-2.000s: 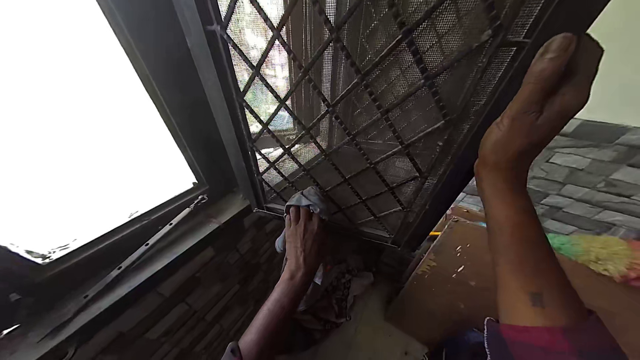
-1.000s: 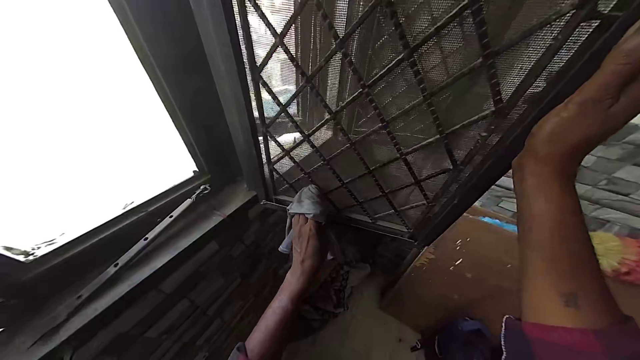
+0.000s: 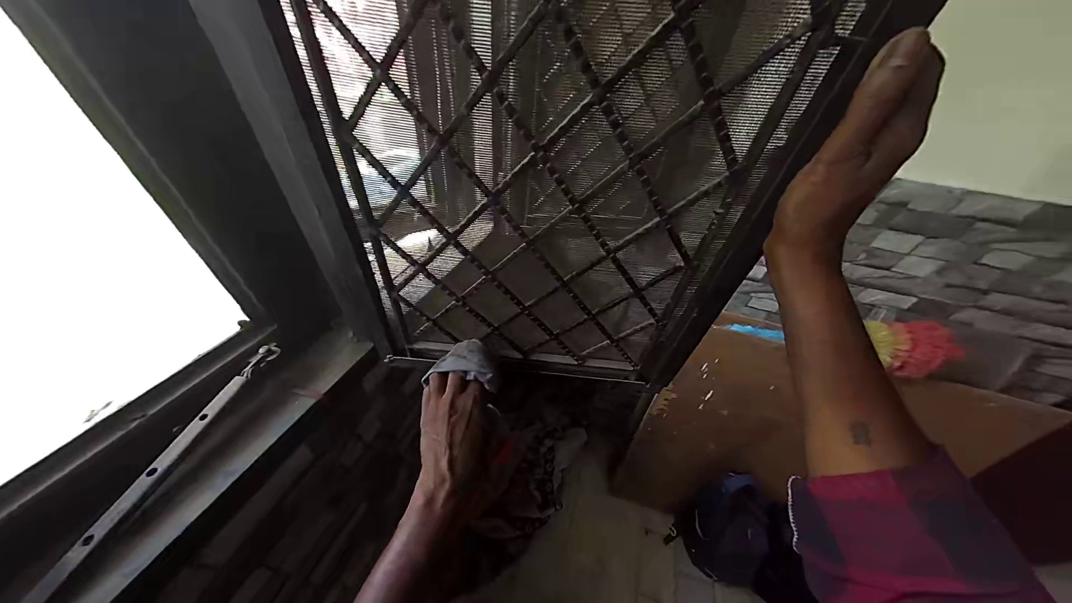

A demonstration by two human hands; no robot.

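A dark-framed window shutter with a metal lattice grille and mesh point(image 3: 536, 201) stands swung out from the window frame point(image 3: 293, 167). My left hand point(image 3: 452, 427) holds a folded grey cloth point(image 3: 463, 362) against the left part of the shutter's bottom rail. My right hand point(image 3: 863, 142) grips the shutter's outer edge on the right, thumb upward; its fingers are partly hidden behind the frame. Loose cloth hangs in shadow behind and below my left hand.
A perforated metal window stay point(image 3: 159, 461) lies along the sill at left. At right are a brown board surface point(image 3: 754, 402), a multicoloured fluffy duster point(image 3: 917, 347) and a stone-tiled wall point(image 3: 963, 243). A dark bag point(image 3: 729, 528) rests below, near the floor.
My left hand with the cloth stays by the bottom rail, with only a slight shift. My right hand remains on the shutter's outer edge. The view has shifted somewhat.
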